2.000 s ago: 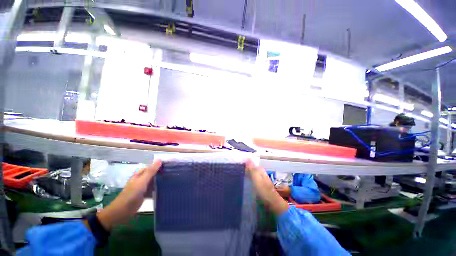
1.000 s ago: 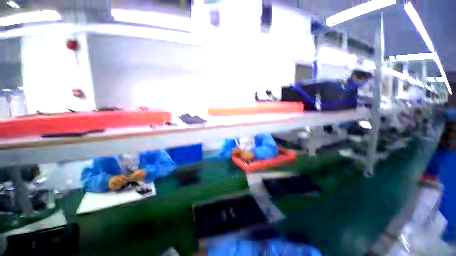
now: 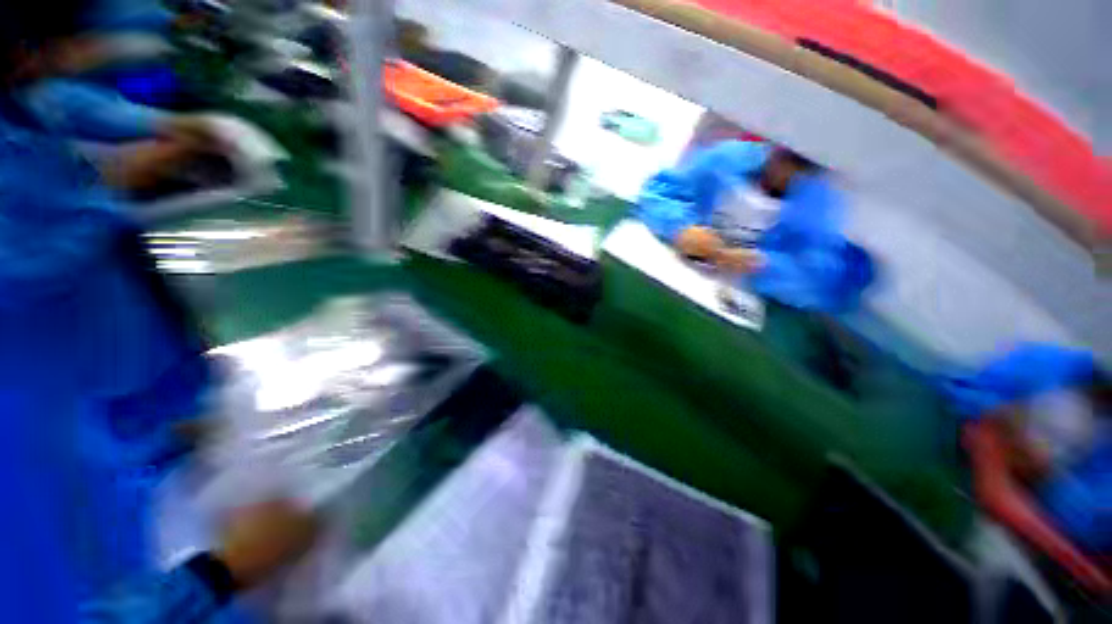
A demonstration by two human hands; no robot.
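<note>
The view is tilted and blurred. My left hand (image 3: 268,536), with a dark wristband, is at the lower left over pale, crinkled plastic. I cannot tell whether its fingers hold anything. My right hand is not in view. A greyish dark rectangular piece in bubble wrap (image 3: 659,536) lies at the bottom centre, with a pale sheet of wrap (image 3: 470,524) to its left. A shiny clear plastic bag (image 3: 329,378) lies on the bench beyond my left hand.
A person in a blue smock (image 3: 73,305) stands close at left. Black housings lie on the green bench (image 3: 683,390), one beyond (image 3: 524,262), one at lower right (image 3: 878,549). A person opposite (image 3: 762,226) works over a white board. The overhead shelf (image 3: 902,146) crosses the upper right.
The view has swung left and down and tilted. Two seconds ago both my hands held up the bubble-wrapped piece; now a wrapped piece lies at the bottom and only my left hand shows.
</note>
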